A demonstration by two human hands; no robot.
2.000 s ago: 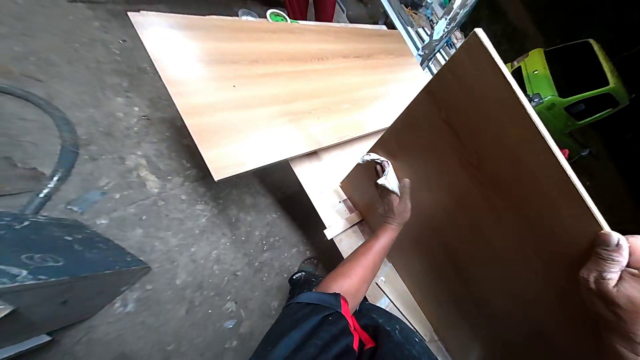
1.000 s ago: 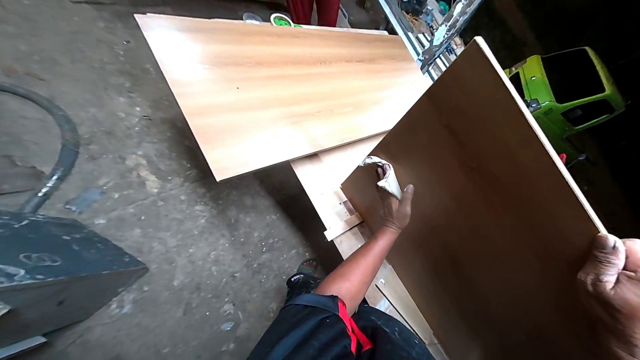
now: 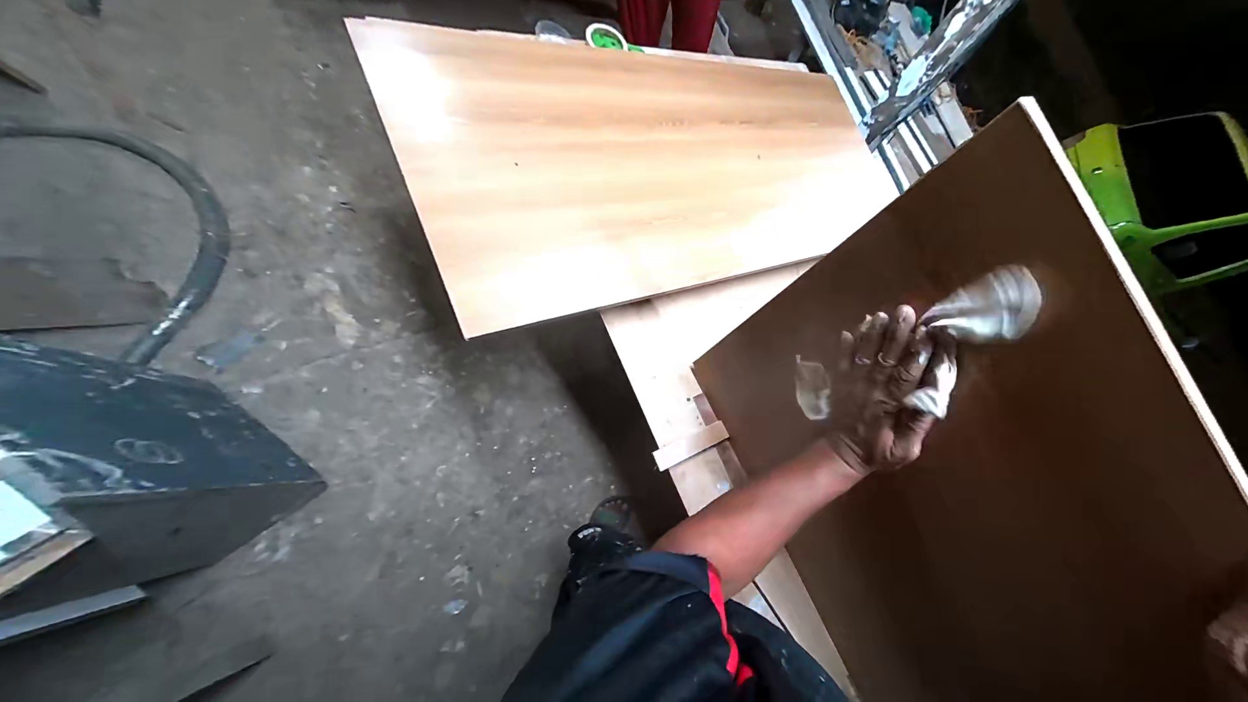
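Observation:
My left hand (image 3: 887,385) lies on the broad brown face of a wooden panel (image 3: 1004,526). A crumpled white cloth (image 3: 990,304) is caught between its fingers and thumb, and its loose end is blurred. A small pale patch (image 3: 812,387) shows on the panel just left of the hand. The panel stands tilted, with its light edge along the right. At the right frame border, only a blurred part of my right hand (image 3: 1228,634) shows, over the panel's lower right; its fingers are mostly hidden or out of view.
A glossy wood-grain board (image 3: 624,175) lies beyond, over pale boards (image 3: 663,380). Behind it stand a person's red-clad legs (image 3: 673,21) and a green-filled container (image 3: 606,37). A dark box (image 3: 166,439) with a hose (image 3: 210,234) is at left, a metal frame (image 3: 936,68) and green vehicle cab (image 3: 1136,185) at right.
My left hand has moved right across the panel with the cloth, its fingers now more spread. My right hand, earlier gripping the panel's right edge, shows lower and mostly outside the frame.

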